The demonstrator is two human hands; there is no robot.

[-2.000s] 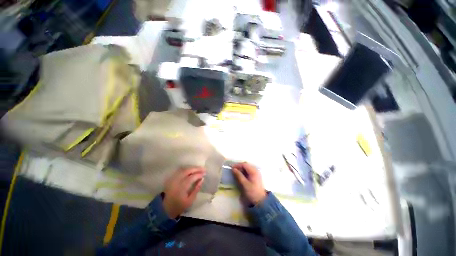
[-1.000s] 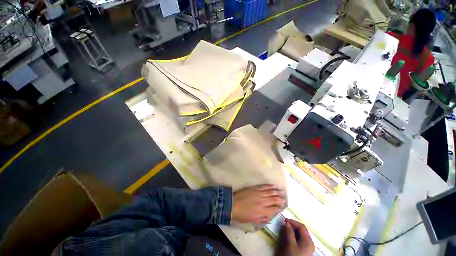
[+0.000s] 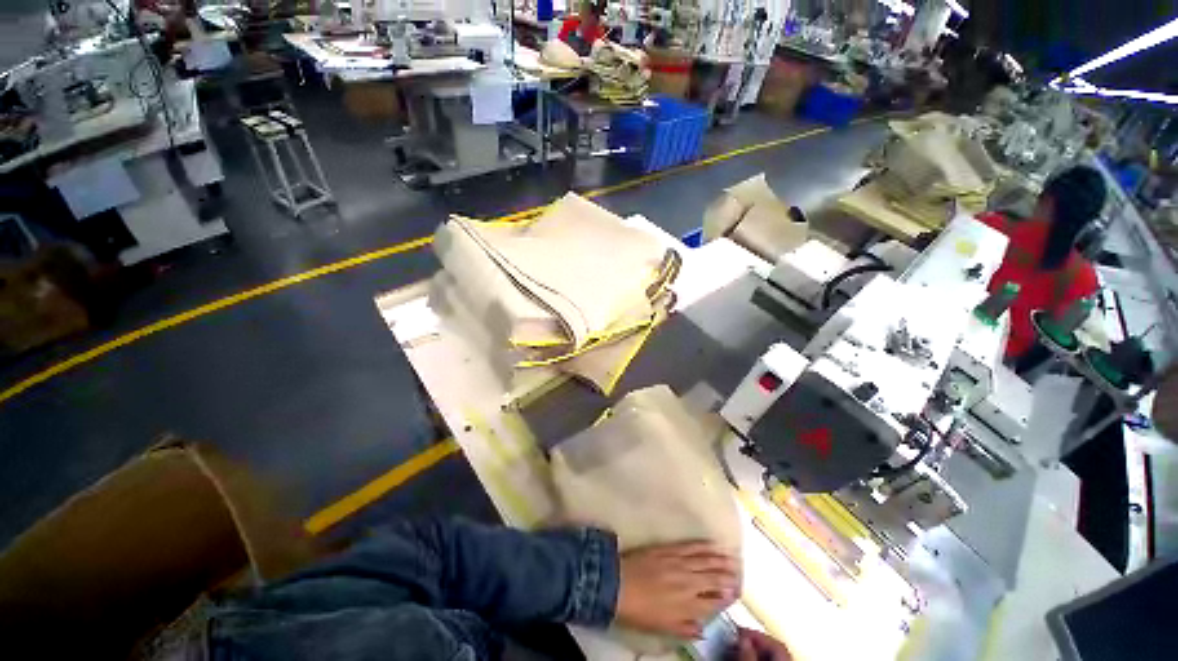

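Observation:
A beige fabric panel (image 3: 640, 465) lies on the white table in front of the sewing machine. My left hand (image 3: 674, 588) rests flat on the panel's near right end, fingers together and pointing right. My right hand (image 3: 756, 646) is at the bottom edge, mostly cut off; only some fingers show beside the panel's end, and whether it holds anything cannot be told. The sewing machine (image 3: 827, 433) has a white body and a dark head cover with a red triangle. Yellow-edged template strips (image 3: 807, 536) lie under its head.
Folded beige pieces with yellow edges (image 3: 549, 278) are stacked at the table's far left. An open cardboard box (image 3: 142, 555) stands at lower left. A dark screen (image 3: 1124, 620) is at lower right. A person in red (image 3: 1040, 278) is behind the machine.
The view has tilted up, so the table sits lower and more floor shows. My left hand stays on the panel. My right hand is now mostly out of the picture.

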